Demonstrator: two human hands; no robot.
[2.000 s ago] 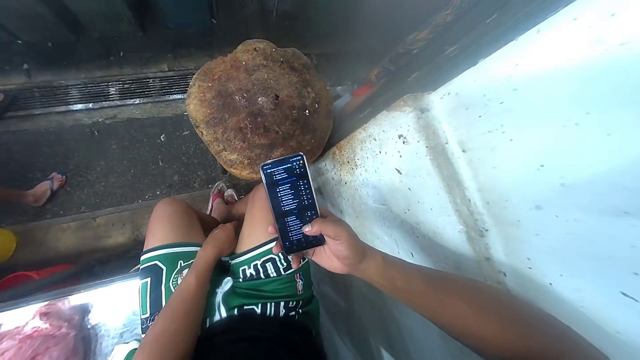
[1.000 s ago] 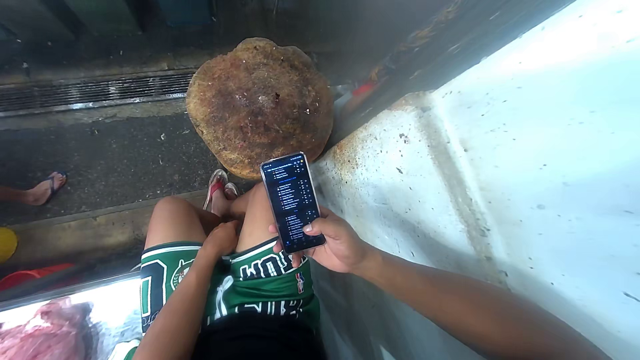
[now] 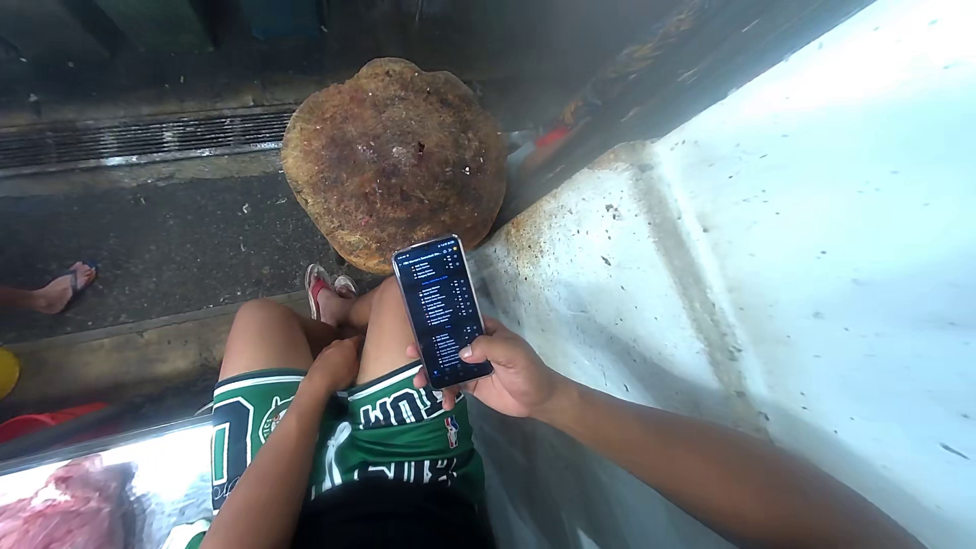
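Note:
My right hand (image 3: 507,370) holds a smartphone (image 3: 442,313) upright in front of my lap, with the thumb resting on the lower part of its lit, dark screen, which bears lines of writing. Between my thighs, my left hand (image 3: 335,364) rests against the bare leg with its fingers curled; whether anything is inside them is hidden. Green basketball shorts (image 3: 396,404) cover my lap. Beyond the phone's top edge stands a thick, round wooden chopping block (image 3: 396,160) with a worn, stained top.
A white, spotted wall or panel (image 3: 823,252) rises on the right. Raw meat (image 3: 65,507) lies on a metal tray (image 3: 168,457) at lower left, near a red container (image 3: 53,421). A person's sandalled foot (image 3: 65,288) is at far left, below a floor drain grate (image 3: 145,139).
My crossed feet have shifted slightly since the earliest frame. Both hands and the phone stay in place.

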